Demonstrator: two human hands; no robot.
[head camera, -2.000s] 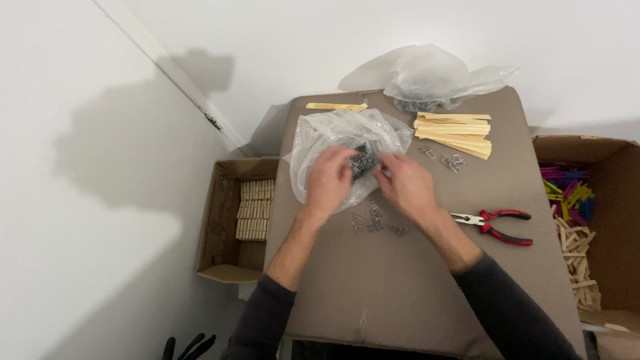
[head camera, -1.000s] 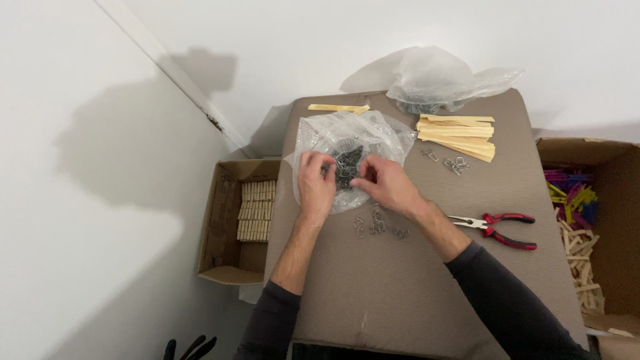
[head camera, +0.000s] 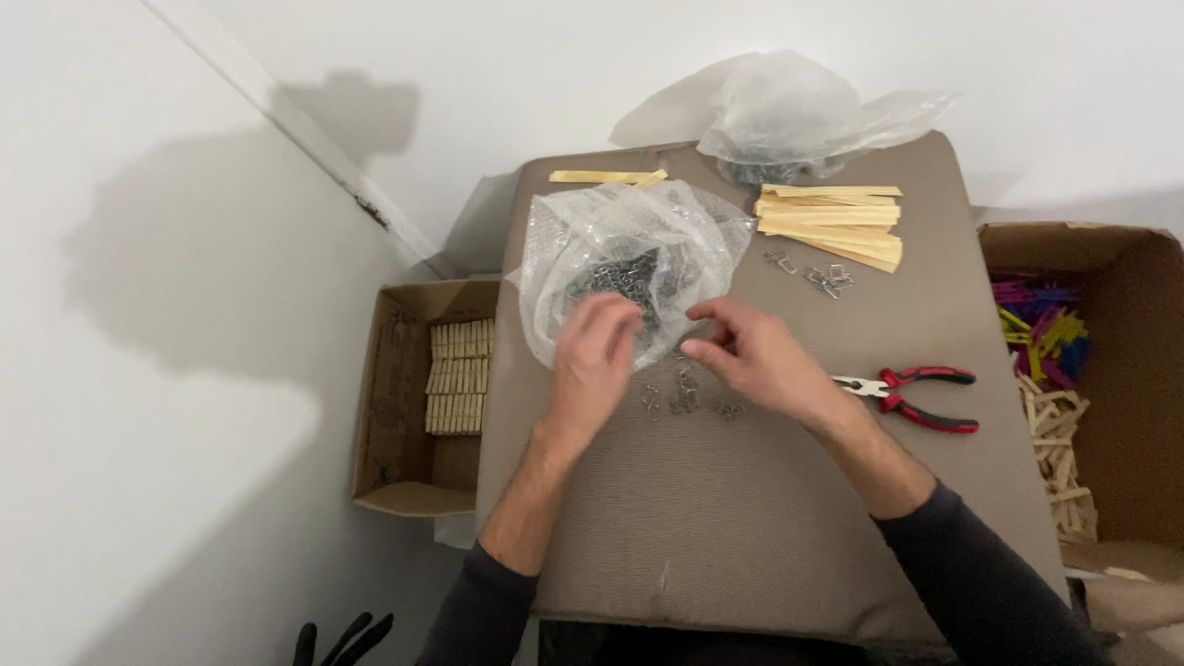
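An opened clear plastic bag (head camera: 684, 222) holds a heap of small metal clothespin springs (head camera: 624, 277). Over the bag's near edge is my left hand (head camera: 597, 356), blurred, its fingers bent together; whether a spring is between them cannot be made out. Just right of the bag, my right hand (head camera: 754, 356) has thumb and forefinger apart with nothing visible between them. A few loose springs (head camera: 684, 390) lie below the hands, and others (head camera: 828, 279) lie near a stack of flat wooden strips (head camera: 832, 222). Red-and-black pliers (head camera: 911, 398) rest beside my right wrist.
A second plastic bag (head camera: 786, 111) stands at the back of the padded surface (head camera: 740, 546). The left cardboard box (head camera: 416, 499) holds rows of wooden clothespins (head camera: 460, 377). Another box (head camera: 1133, 370) at the right holds colored (head camera: 1045, 333) and wooden pieces (head camera: 1059, 453).
Both hands have drawn back from the heap of springs toward the bag's near side. My right hand has moved away from my left, out to the right of the bag.
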